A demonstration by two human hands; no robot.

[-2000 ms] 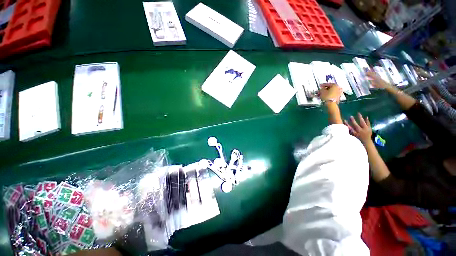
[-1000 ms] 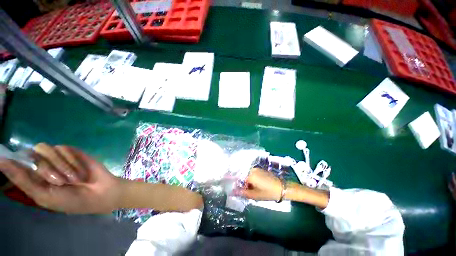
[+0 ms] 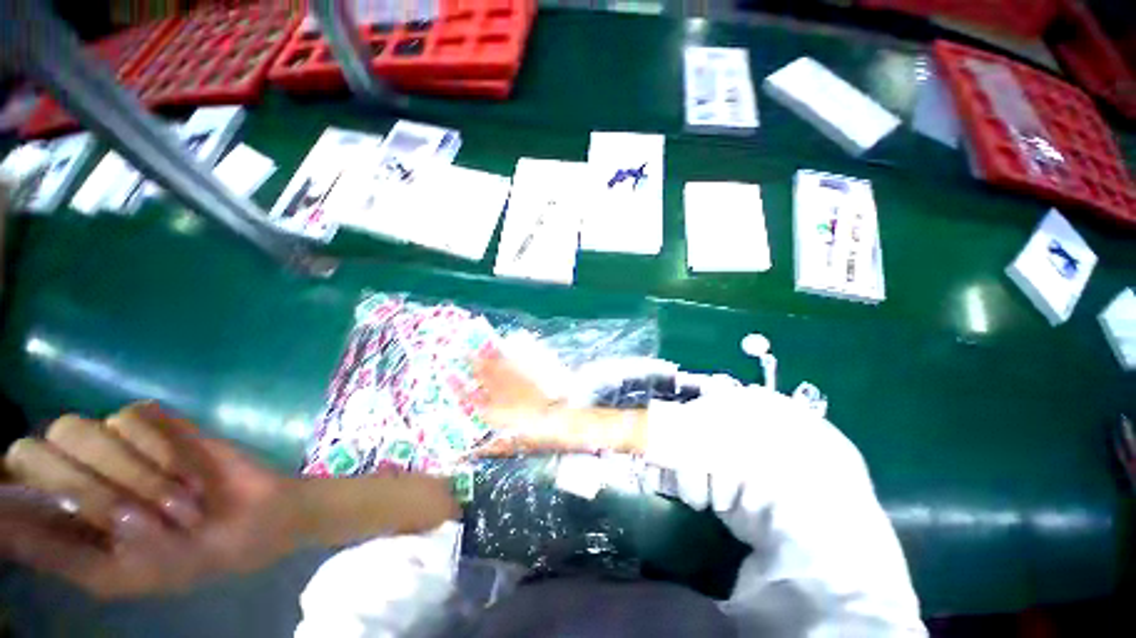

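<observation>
A clear polybag (image 3: 548, 505) lies on the green surface in front of me, with a heap of red-and-green printed packets (image 3: 405, 386) in its left part. My right hand (image 3: 511, 393) reaches from the right into the heap; its fingers are blurred and partly hidden among the packets. My left hand (image 3: 125, 492) is raised at the lower left, fingers curled, blurred; a thin whitish edge shows by it, but I cannot tell what it holds. White corded items (image 3: 760, 355) lie right of the bag, partly hidden by my right sleeve.
White boxes lie in a row beyond the bag, one with a dark blue figure (image 3: 627, 187), one blank (image 3: 726, 227), one with printed contents (image 3: 838, 237). Red trays (image 3: 480, 44) stand along the far side. A closed white carton (image 3: 832, 106) lies far right. A grey metal post (image 3: 187, 187) crosses the upper left.
My right hand has moved left from the middle of the bag into the printed packets. My left hand stays raised. The boxes beyond the bag have shifted right in view.
</observation>
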